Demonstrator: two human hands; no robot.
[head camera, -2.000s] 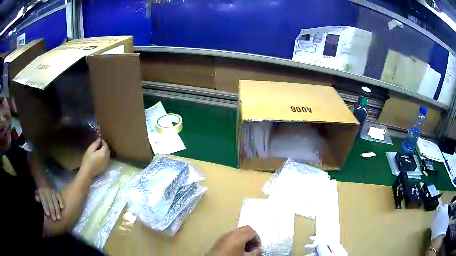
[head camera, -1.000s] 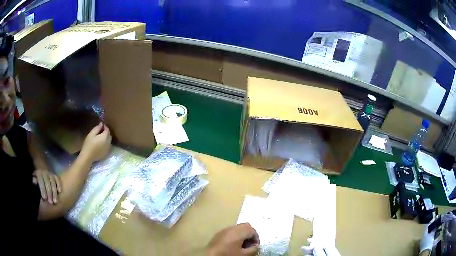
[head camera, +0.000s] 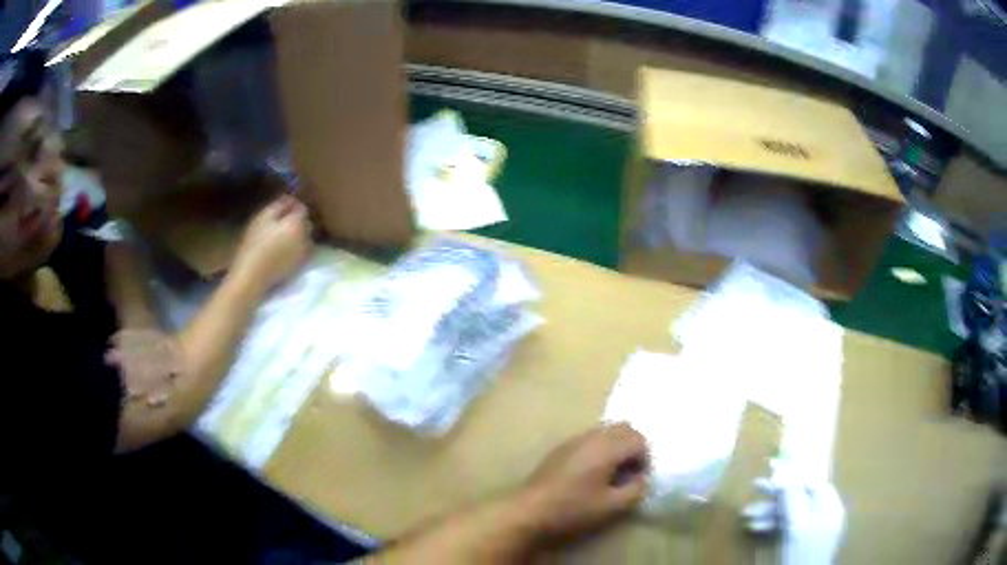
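My left hand (head camera: 591, 477), bare and blurred, rests on the bench with curled fingers beside a white bubble bag (head camera: 676, 414). I cannot tell whether it holds anything. My right hand (head camera: 804, 513), in a white glove, is blurred near the bottom edge, at the lower end of a white strip (head camera: 812, 408); its grip cannot be made out. Another bubble bag (head camera: 751, 315) lies above, in front of the supply carton (head camera: 762, 121). Bagged products (head camera: 442, 331) lie piled left of my left hand.
A seated person (head camera: 66, 331) is at left, one hand at the open packing carton (head camera: 342, 121). Shiny bubble wrap sheets (head camera: 276, 364) lie beside them. A tape roll (head camera: 486, 160) and paper (head camera: 453, 182) lie at the back. Blurred dark items (head camera: 981, 342) are at right.
The camera view has turned, so the bench contents appear farther right and higher. Both my hands stay near the same bags. The image is now blurred.
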